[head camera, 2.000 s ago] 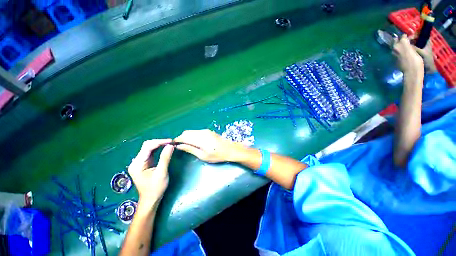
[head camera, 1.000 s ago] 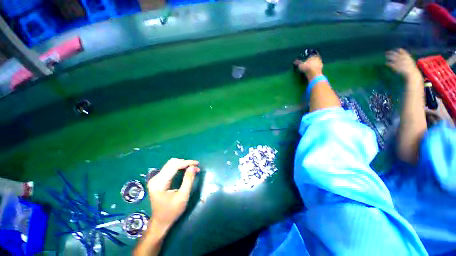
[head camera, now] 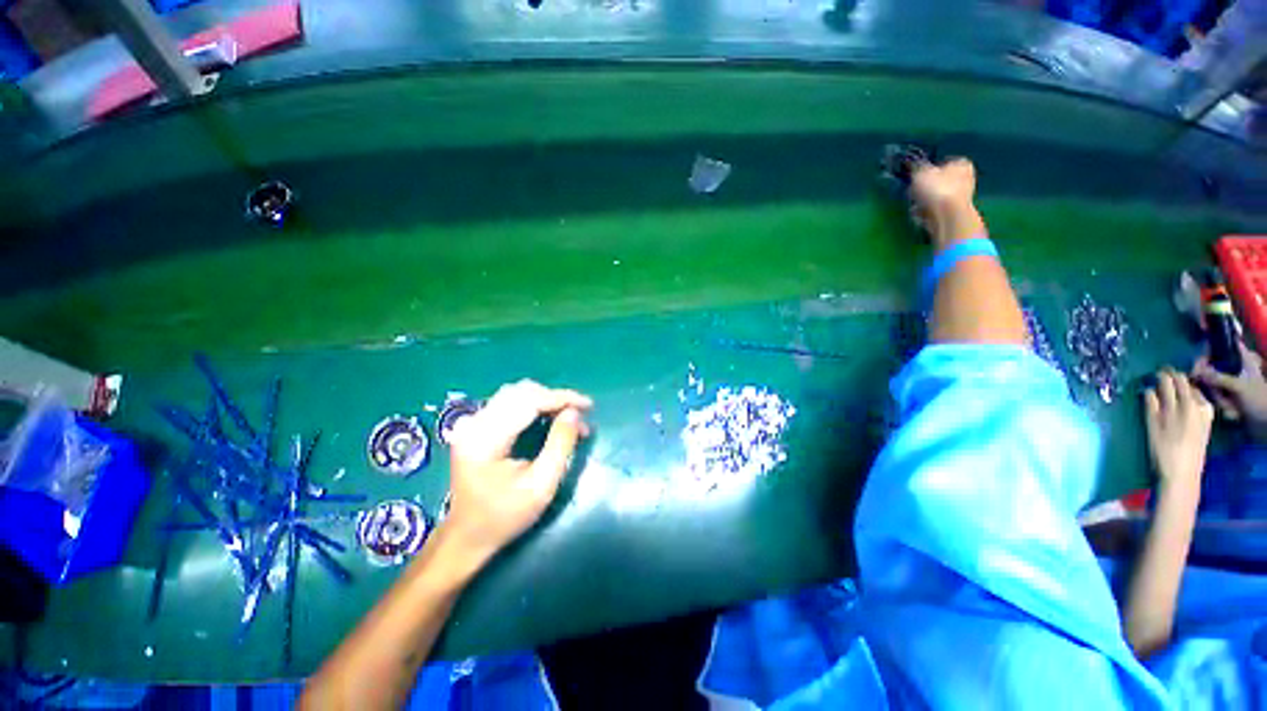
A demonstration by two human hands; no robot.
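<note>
My left hand (head camera: pixel 507 465) is over the green bench with thumb and index tips nearly together; I cannot tell if a tiny part is between them. Round silver-and-dark housings (head camera: pixel 399 445) lie just left of it, some partly hidden behind it. My right hand (head camera: pixel 946 195), with a light blue wrist band, is stretched far forward. Its fingers are closed on a dark round housing (head camera: pixel 903 163), mostly hidden by the hand. No tweezers can be made out. A loose heap of small bright metal parts (head camera: pixel 739 435) lies between my arms.
Dark thin strips (head camera: pixel 257 479) lie crosswise at left, beside a blue bin (head camera: pixel 70 500). Another housing (head camera: pixel 270 204) and a clear scrap (head camera: pixel 709 174) are farther back. Right of my sleeve are a darker parts heap (head camera: pixel 1098 347), a neighbour's hands (head camera: pixel 1178 424) and a red basket (head camera: pixel 1246 285).
My right hand has left my left hand and reached far forward and right to a housing. My left hand stays near the housings, fingers still pinched. The view has turned.
</note>
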